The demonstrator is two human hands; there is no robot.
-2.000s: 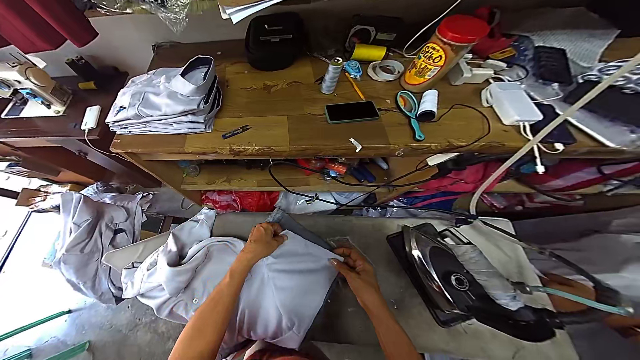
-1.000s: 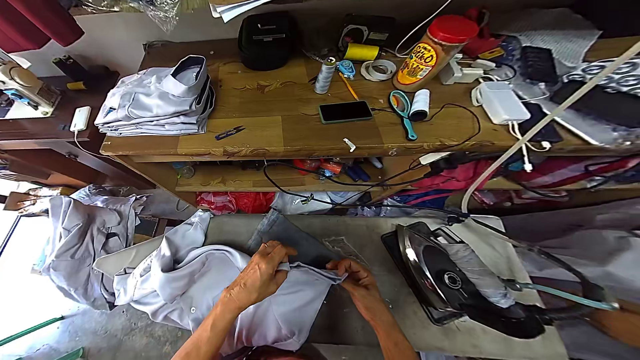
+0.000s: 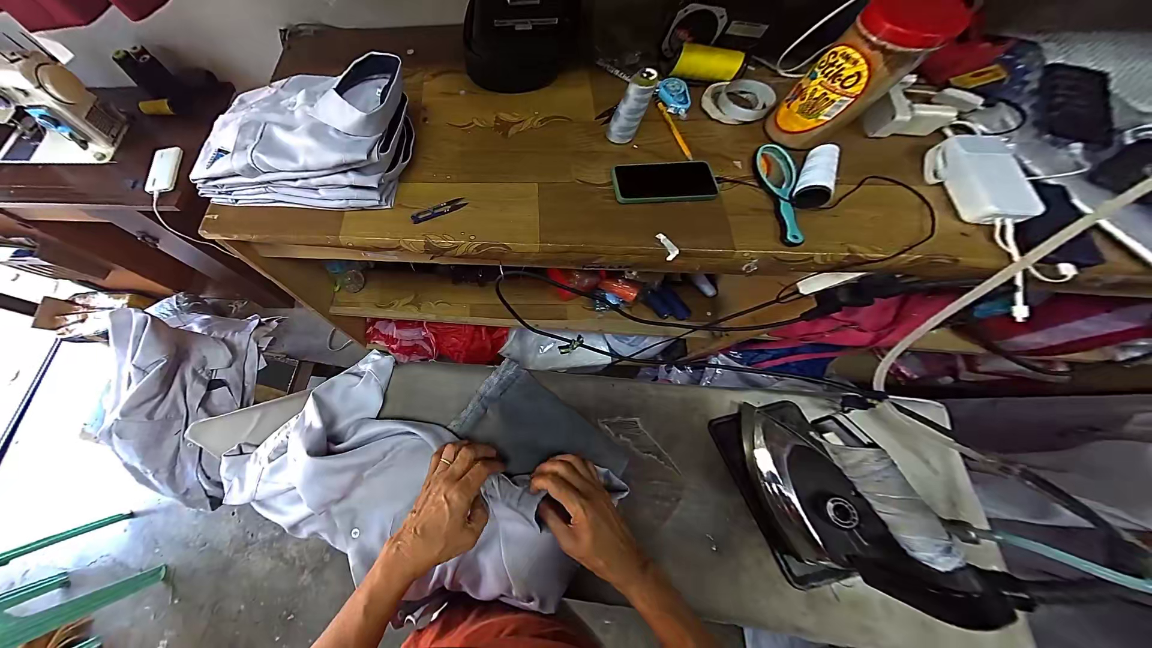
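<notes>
A light grey buttoned shirt [image 3: 387, 477] lies spread over the ironing board [image 3: 684, 540]. My left hand [image 3: 454, 504] grips its cloth near the upper edge, fingers bent. Close by on the right, my right hand [image 3: 585, 513] pinches a bunched fold of the same cloth between thumb and fingers. A darker grey cloth piece [image 3: 540, 418] lies flat on the board just beyond both hands. To the right, a steam iron [image 3: 810, 495] rests on a dark stand, with its handle wrapped in pale cloth.
Folded grey shirts [image 3: 306, 135] are stacked on the wooden table [image 3: 495, 207]. Thread snips [image 3: 438, 211], a phone [image 3: 664, 182], blue-handled scissors [image 3: 781, 193] and thread spools lie there too. Cables hang across the shelf front. More grey garments [image 3: 180, 396] hang at the left, and a hose [image 3: 1017, 270] crosses at the right.
My hands have come closer together at the shirt's edge, which is now bunched between them. More of the dark grey piece shows than two seconds ago. A hand near the iron's hose has left view.
</notes>
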